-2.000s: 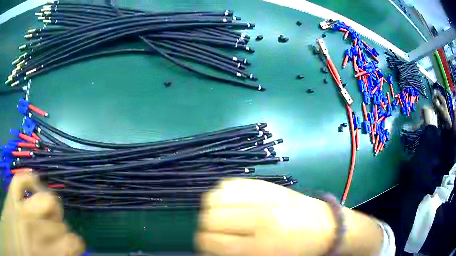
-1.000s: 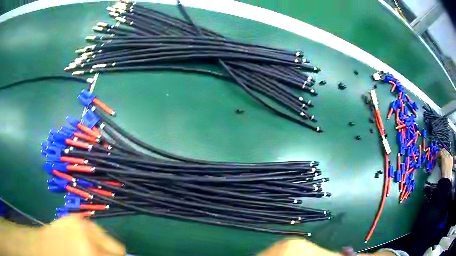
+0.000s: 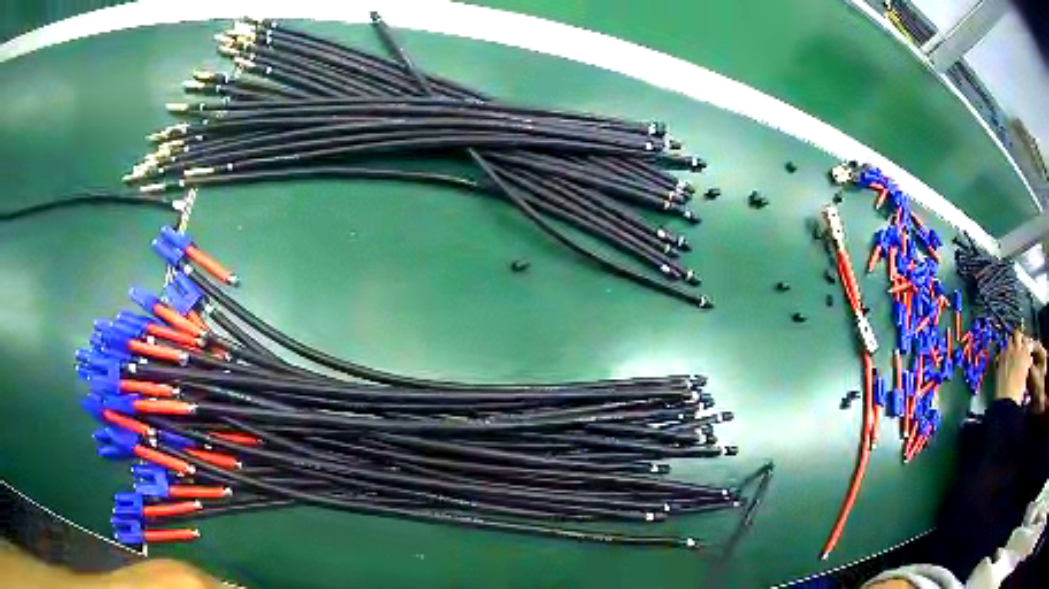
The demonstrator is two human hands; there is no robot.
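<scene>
The near bundle of black cables (image 3: 460,414) lies across the green surface, with blue-and-red end pieces (image 3: 150,405) on its left ends and small silver fittings at its right ends. The far bundle of black cables (image 3: 426,127) has gold tips at left and no blue or red. My left hand (image 3: 98,571) is a blurred sliver at the bottom left edge, below the near bundle; its fingers and anything in them are hidden. My right hand is not in view.
A loose pile of blue-and-red end pieces (image 3: 920,316) and a red cable (image 3: 860,449) lie at right. Small black caps (image 3: 757,200) are scattered mid-table. Another person's hands (image 3: 1015,366) are beyond the pile. A white edge strip (image 3: 575,46) curves along the far side.
Both my hands have drawn back from the near bundle towards the bottom edge; the right has left the picture. The bundle's left ends are uncovered. The view has shifted.
</scene>
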